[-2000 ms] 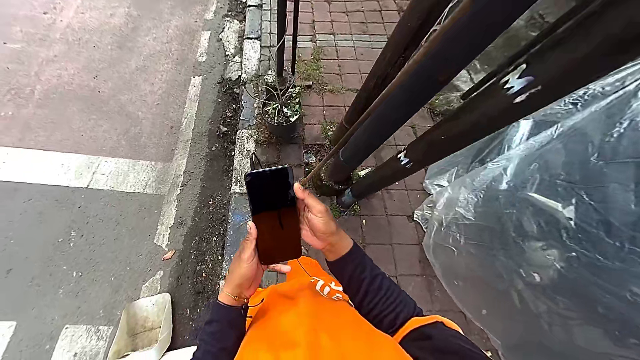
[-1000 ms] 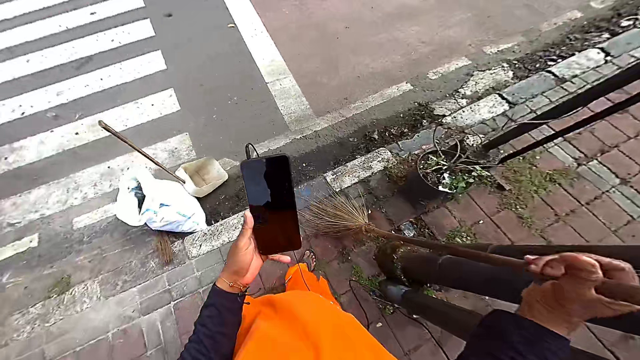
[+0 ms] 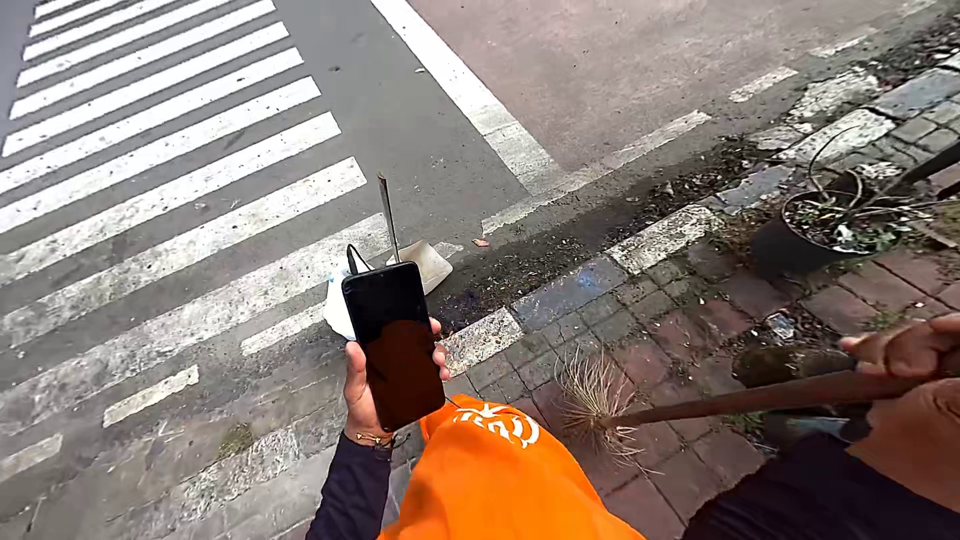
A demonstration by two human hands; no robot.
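My left hand (image 3: 364, 390) holds a black smartphone (image 3: 394, 345), its dark screen facing up and its upper end towards the road. At the right edge my right hand (image 3: 911, 356) is closed around the wooden handle of a broom (image 3: 750, 401). The broom's bristle head (image 3: 596, 409) spreads over the paving bricks to the right of the phone. Behind the phone, on the road by the curb, a pale scoop-like dustpan (image 3: 426, 264) with an upright stick handle (image 3: 388, 214) is partly hidden, as is a white bag (image 3: 339, 304).
A painted curb (image 3: 566, 292) runs diagonally between the brick sidewalk and the road, with dirt and dry leaves (image 3: 525, 262) along the gutter. A black plant pot (image 3: 799, 240) stands on the sidewalk at the right. Crosswalk stripes (image 3: 187, 195) cover the left of the road.
Two seconds ago both my hands were on the phone; since then my right hand has let go and taken hold of the broom handle. The view has swung round towards the crosswalk.
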